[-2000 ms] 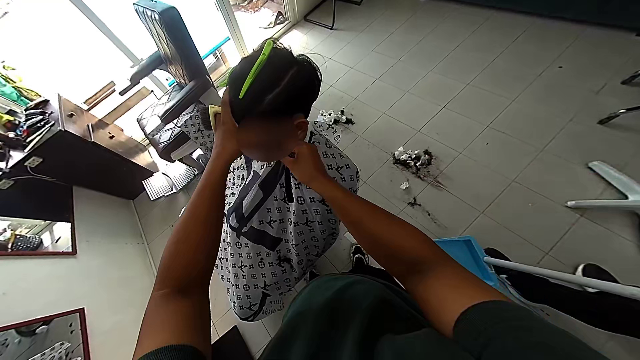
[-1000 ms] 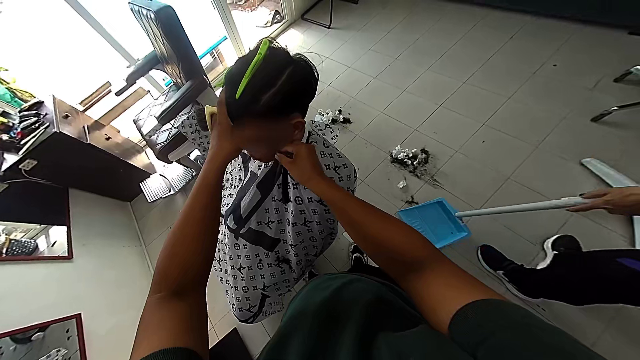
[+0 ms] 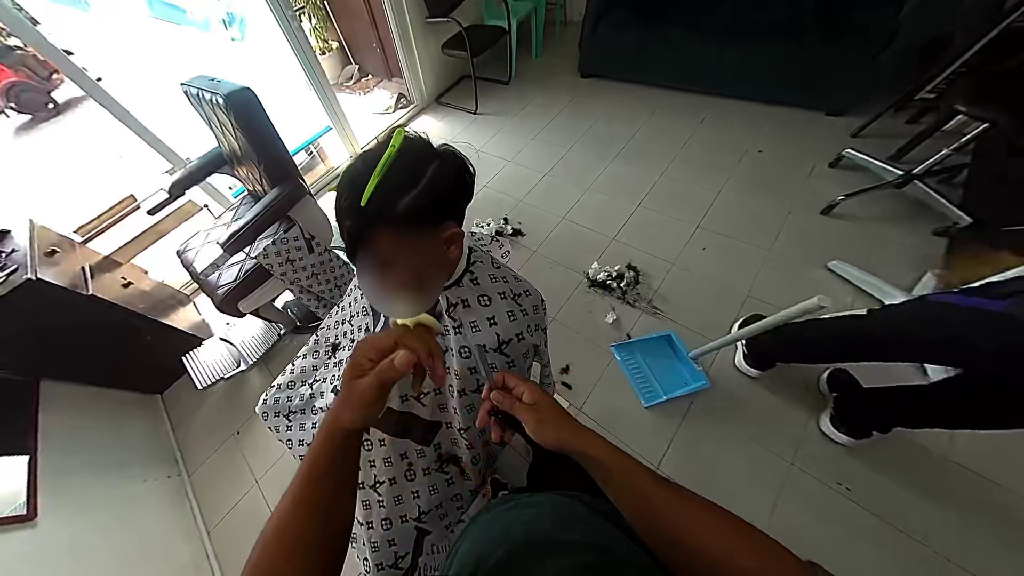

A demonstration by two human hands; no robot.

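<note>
A seated person wears a white patterned barber cape (image 3: 500, 300), with a lime-green hair clip (image 3: 384, 166) in the dark hair. My left hand (image 3: 388, 372) is in front of the person's chin and holds a pale yellow object (image 3: 418, 322), perhaps a comb; its full shape is hidden. To the right and lower, over the chest of the cape, my right hand (image 3: 524, 408) holds what look like slim scissors (image 3: 483, 362), blades pointing up. Their handles are partly hidden by my fingers. Dark hair clippings lie on the cape below my hands.
A black barber chair (image 3: 248, 168) stands behind left, near a dark cabinet (image 3: 88, 320). Cut hair with white scraps (image 3: 616, 278) lies on the tiled floor. Right of the cape is a blue long-handled dustpan (image 3: 660, 368), beside another person's legs (image 3: 872, 344).
Both my hands have moved from the person's head and face to in front of the chin and chest. The blue dustpan came in from the right; the co-worker's legs are now further into view.
</note>
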